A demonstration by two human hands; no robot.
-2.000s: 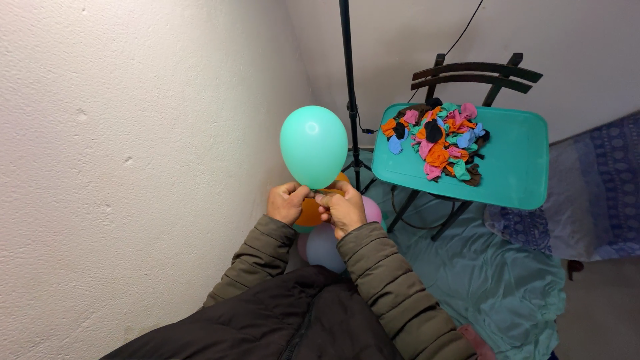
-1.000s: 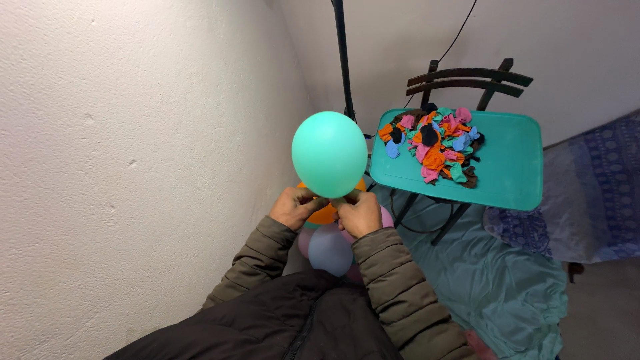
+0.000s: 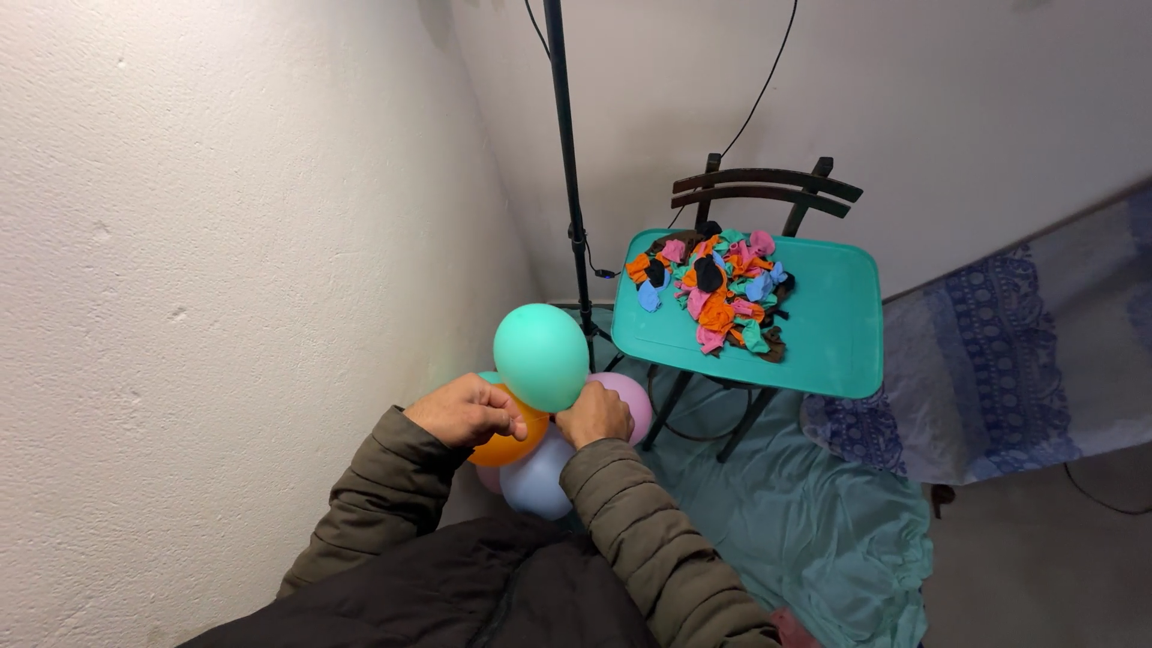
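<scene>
An inflated mint-green balloon (image 3: 541,356) stands just above my two hands. My right hand (image 3: 596,415) is closed at its lower end, where the neck is hidden by the fingers. To the left, my left hand (image 3: 468,411) has its thumb and forefinger pinched together, with what looks like a thin thread running from them toward the right hand. Below and behind the hands are an orange balloon (image 3: 511,436), a pale blue balloon (image 3: 538,477) and a pink balloon (image 3: 630,403), partly covered by hands and sleeves.
A green tray (image 3: 832,315) on a dark chair (image 3: 765,184) bears a pile of uninflated balloons (image 3: 720,292). A black stand pole (image 3: 563,135) rises behind the balloons. The white wall (image 3: 207,315) is close at left; crumpled green cloth (image 3: 792,513) covers the floor at right.
My hands, together beneath the mint-green balloon before, are now apart, the left one farther left. The balloon stands lower relative to the hands and tilts toward the right hand.
</scene>
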